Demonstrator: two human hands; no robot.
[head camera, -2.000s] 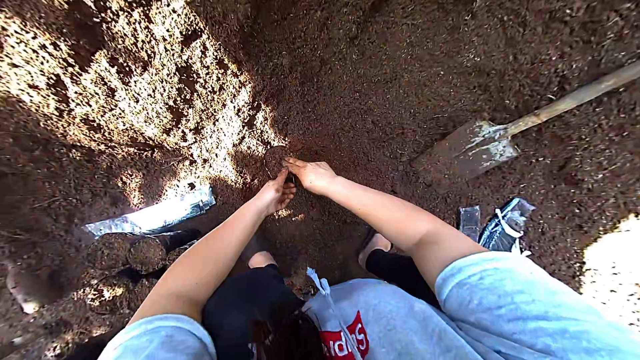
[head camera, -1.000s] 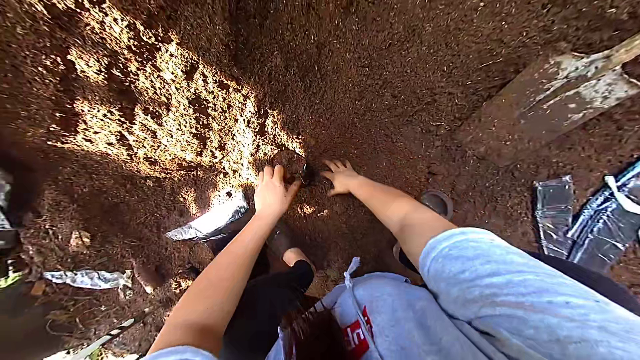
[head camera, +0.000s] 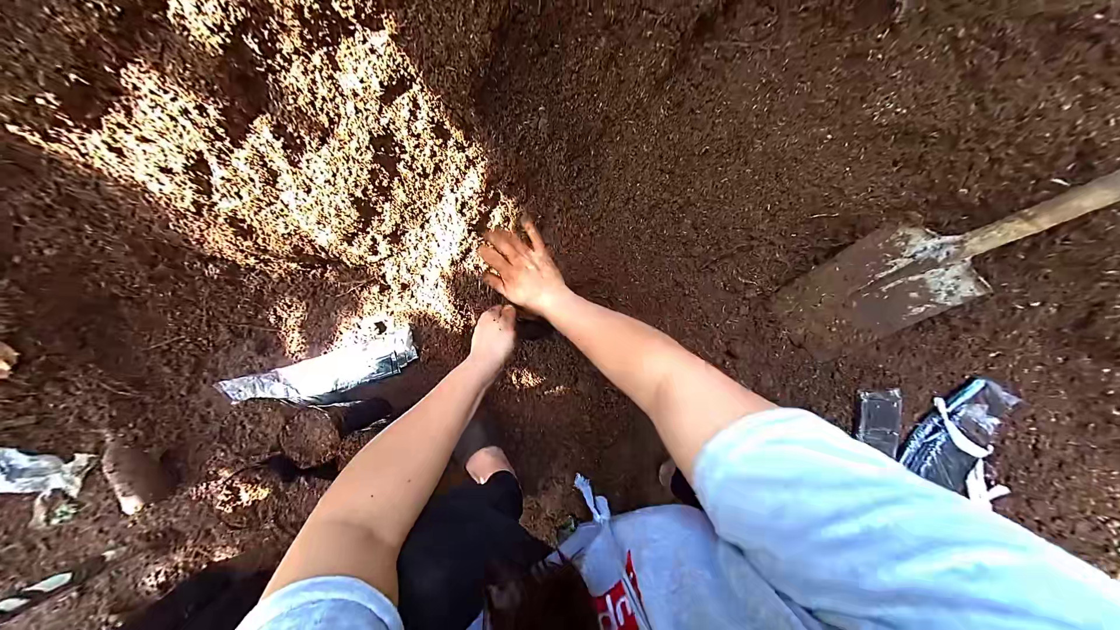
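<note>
My right hand (head camera: 525, 273) is spread, palm down, over the loose brown soil (head camera: 420, 192) at the edge of the sunlit patch, its fingers apart. Just below and left of it, my left hand (head camera: 493, 332) is curled, its thumb side against a dark object (head camera: 532, 329), perhaps a small black plastic grow bag. Most of that object is hidden behind my right wrist and left fist, so its shape and contents cannot be made out.
On the right a shovel (head camera: 910, 280) lies with its blade in the soil. Black plastic bags (head camera: 954, 437) tied with white string lie below it. Left of my left arm are a shiny plastic sleeve (head camera: 324, 372) and soil-filled pots or bags (head camera: 311, 435). A plastic scrap (head camera: 39, 472) is farther left.
My right hand has moved from beside the dark object to the soil above my left hand. My left hand, spread a second ago, is now curled. The view has shifted.
</note>
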